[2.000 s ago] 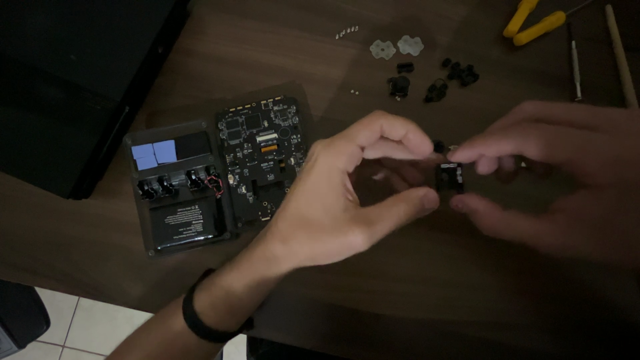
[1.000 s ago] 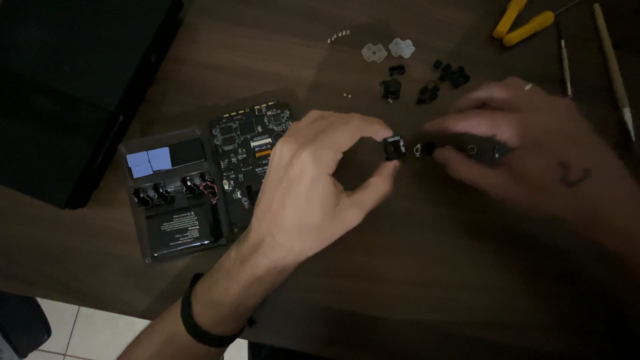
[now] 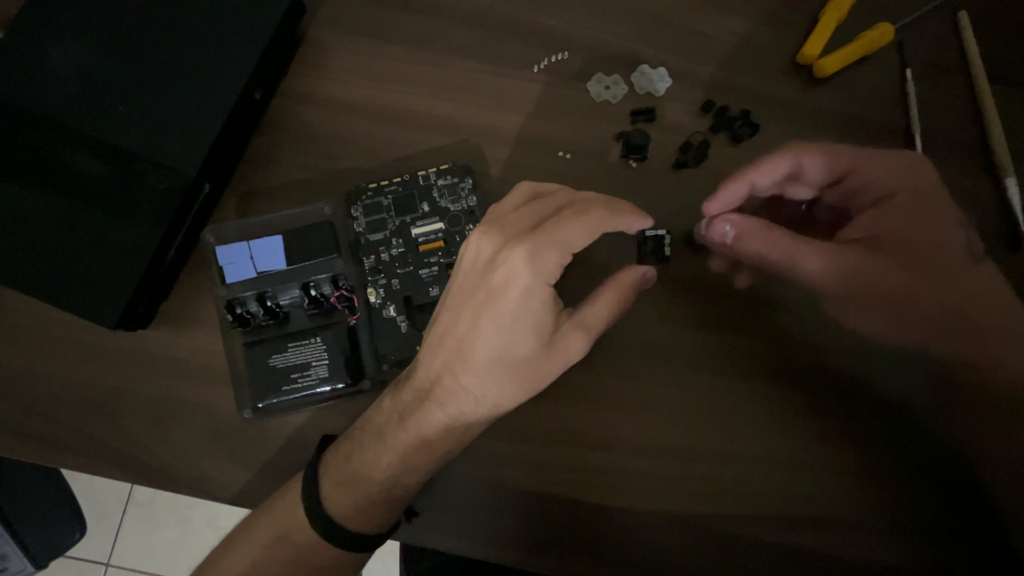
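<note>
Between the thumb and index finger of my left hand (image 3: 512, 296) is a small black module with metal edges (image 3: 654, 246), probably a joystick part. My right hand (image 3: 808, 224) is just right of it, thumb and index finger pinched on something small and dark (image 3: 701, 232), too blurred to name. Left of my left hand lies a green-black circuit board (image 3: 400, 240), partly covered by that hand. Beside the board is an opened handheld device shell (image 3: 228, 344) with a battery pack (image 3: 300, 364), black button parts and thin red wires (image 3: 345, 301).
Farther back lie two rubber button pads (image 3: 607, 87), tiny screws (image 3: 550, 62), a black joystick module (image 3: 634, 145) and black plastic parts (image 3: 734, 122). Yellow-handled pliers (image 3: 854, 50), a thin tool (image 3: 913, 108) and a wooden-handled tool (image 3: 986, 104) are at right. A large black box (image 3: 136, 144) stands at left.
Two seconds ago both hands met at the small black module. My right hand has since drawn apart from it, while my left hand still holds it.
</note>
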